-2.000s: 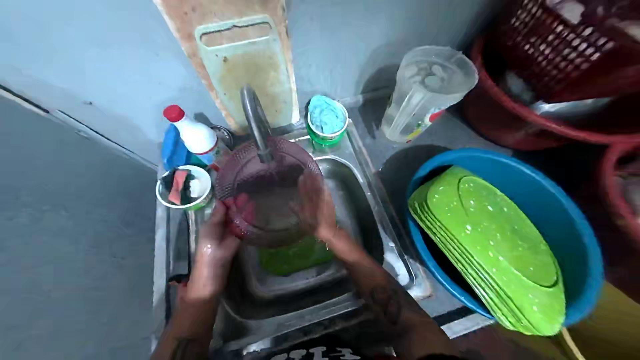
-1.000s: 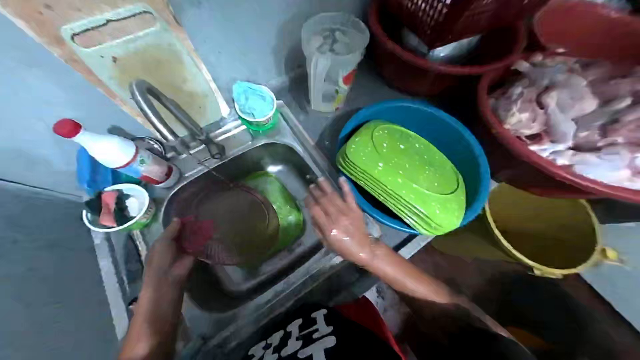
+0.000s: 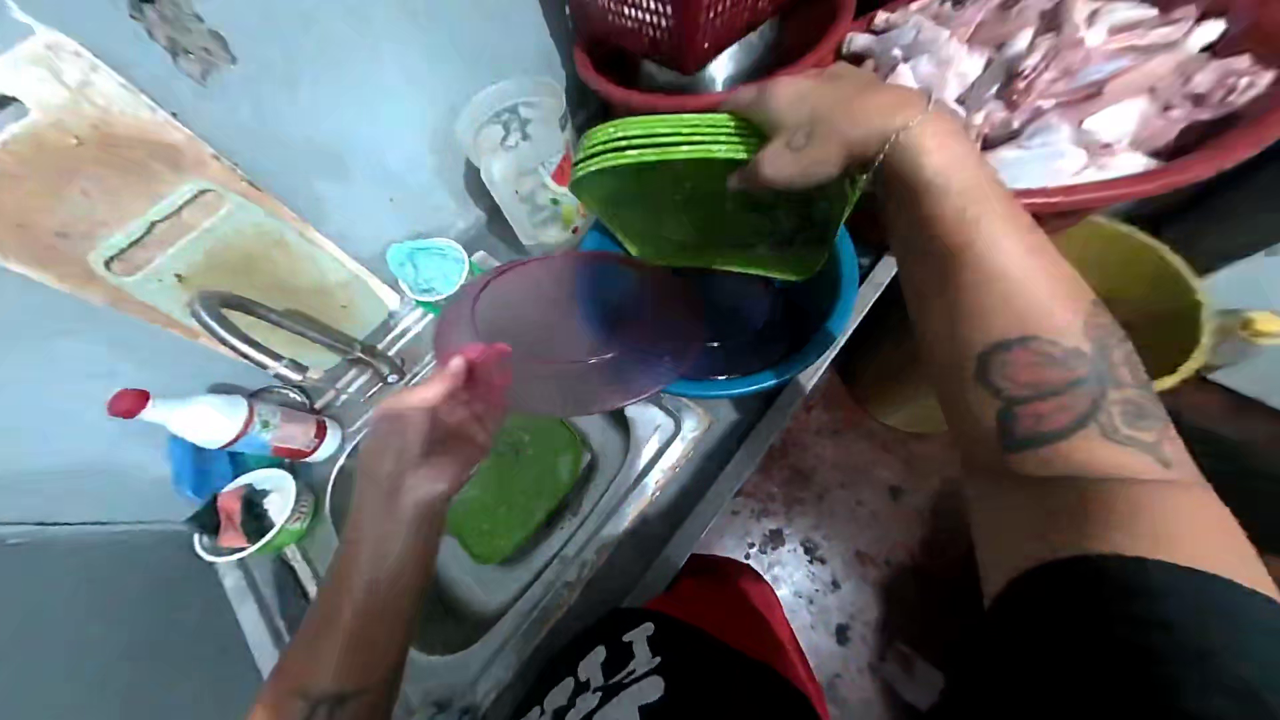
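My left hand (image 3: 435,425) grips the pink handle of a translucent pinkish plastic lid or shallow bowl (image 3: 560,340), which reaches over the rim of the blue basin (image 3: 770,380). In my right hand (image 3: 825,125) is a stack of green plastic plates (image 3: 700,205), lifted and tilted above that basin. Another green plate (image 3: 520,490) lies in the steel sink (image 3: 470,620). Water shows in the basin below the stack.
A curved faucet (image 3: 270,335) stands behind the sink, with a white bottle (image 3: 235,425) and tubs beside it. A clear pitcher (image 3: 525,170) is by the wall. A red basin of raw meat (image 3: 1080,90) and a yellow bucket (image 3: 1150,290) are at the right.
The stack of green plates, in the blue basin a second ago, is now raised in my right hand. My left hand has brought the pinkish piece from the sink to over the basin's edge.
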